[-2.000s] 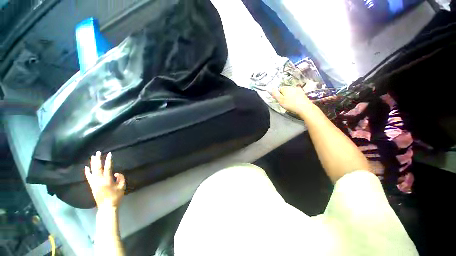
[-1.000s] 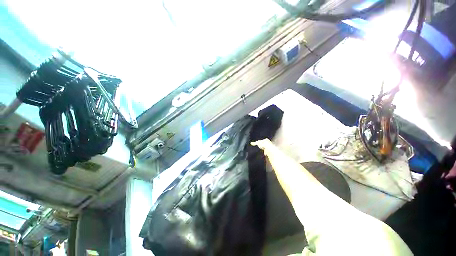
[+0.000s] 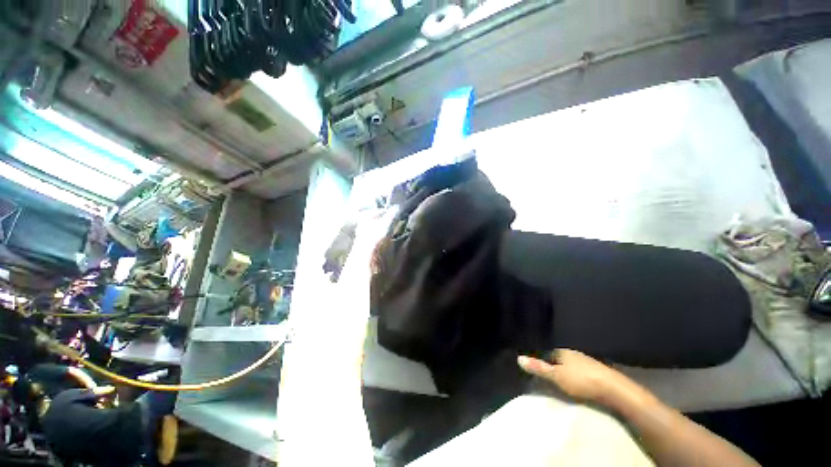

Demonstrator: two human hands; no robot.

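The black garment point(image 3: 446, 274) is bunched over the left part of the dark padded board point(image 3: 647, 306) and hangs down at its near side. The board's rounded right end is bare. My right hand point(image 3: 574, 374) reaches in from the lower right, at the garment's lower right edge, beside the board's near edge. Its thumb lies against the black cloth; its other fingers are mostly hidden, so its grip is unclear. My left hand is not in view. The iron point(image 3: 822, 296) is cut off by the right edge, beside the crumpled whitish cloth point(image 3: 765, 251).
The white-covered table point(image 3: 638, 155) extends behind the board. A blue upright block point(image 3: 453, 119) stands at its back edge. Black hangers point(image 3: 264, 36) hang above left. A yellow hose point(image 3: 191, 385) curves at lower left near shelves and dark objects.
The view has swung left. The garment, earlier spread along the board, is now bunched at its left part. My right hand has moved from the garment's top to its near edge. My left hand has left the view.
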